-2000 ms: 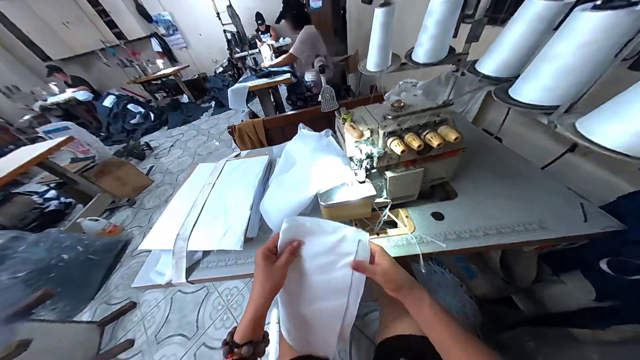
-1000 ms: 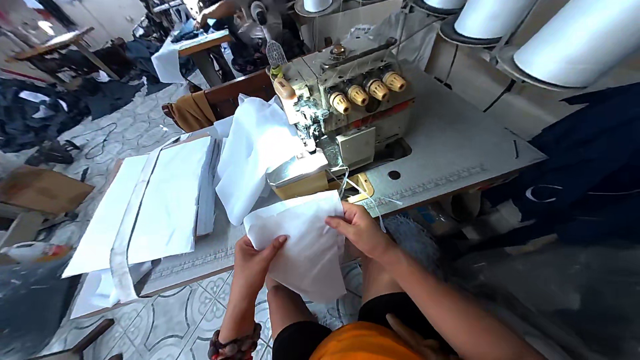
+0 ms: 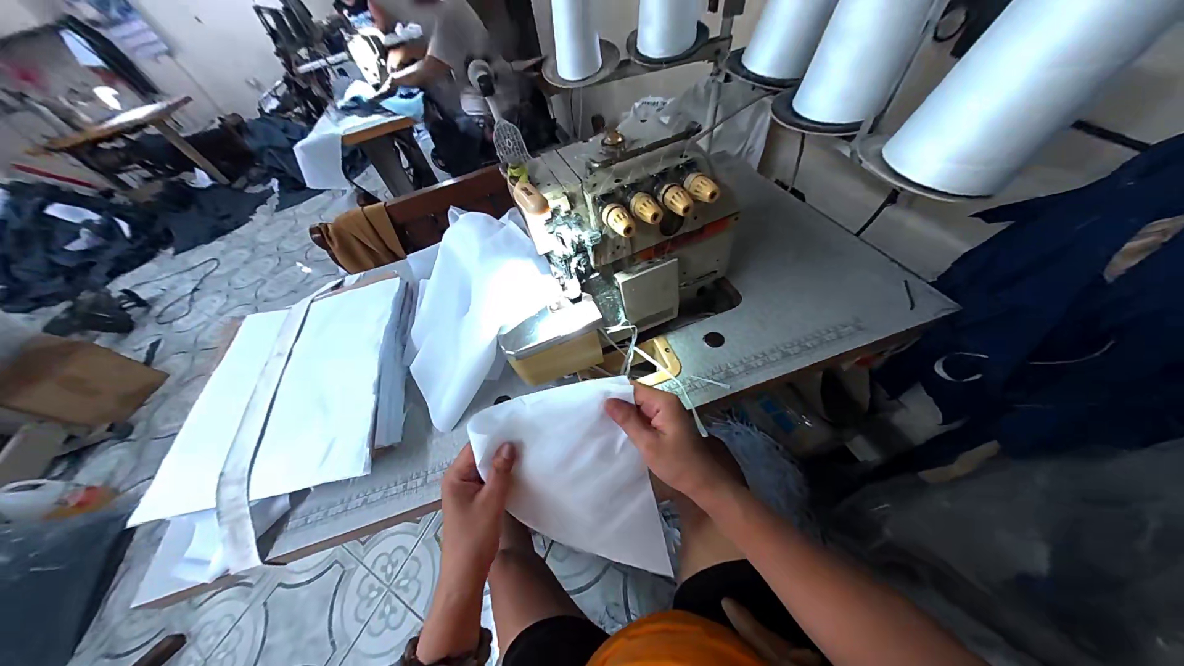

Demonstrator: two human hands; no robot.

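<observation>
Between my two hands, over my lap at the table's front edge, a white fabric piece [image 3: 578, 472] is stretched. My left hand [image 3: 476, 504] pinches its left edge, thumb on top. At the upper right corner my right hand [image 3: 661, 435] grips the cloth, thumb on top. Just beyond stands an overlock sewing machine [image 3: 638, 213] with its lamp lit. Loose threads [image 3: 680, 388] hang near my right hand. Another white cloth [image 3: 472, 305] lies bunched left of the machine. Farther left is a stack of white fabric pieces [image 3: 324, 398] with a pale strip [image 3: 254, 421] across it.
Large white thread cones [image 3: 860, 55] stand on a rack behind the machine. Dark blue fabric [image 3: 1045, 324] hangs at the right. A brown cloth [image 3: 365, 242] drapes over wood behind the table [image 3: 795, 268]. A person [image 3: 444, 55] works at another table beyond. A cardboard box [image 3: 79, 379] sits left.
The held white cloth hung long from both hands at first; it now spreads sideways, its lower corner pointing down right. The view has shifted.
</observation>
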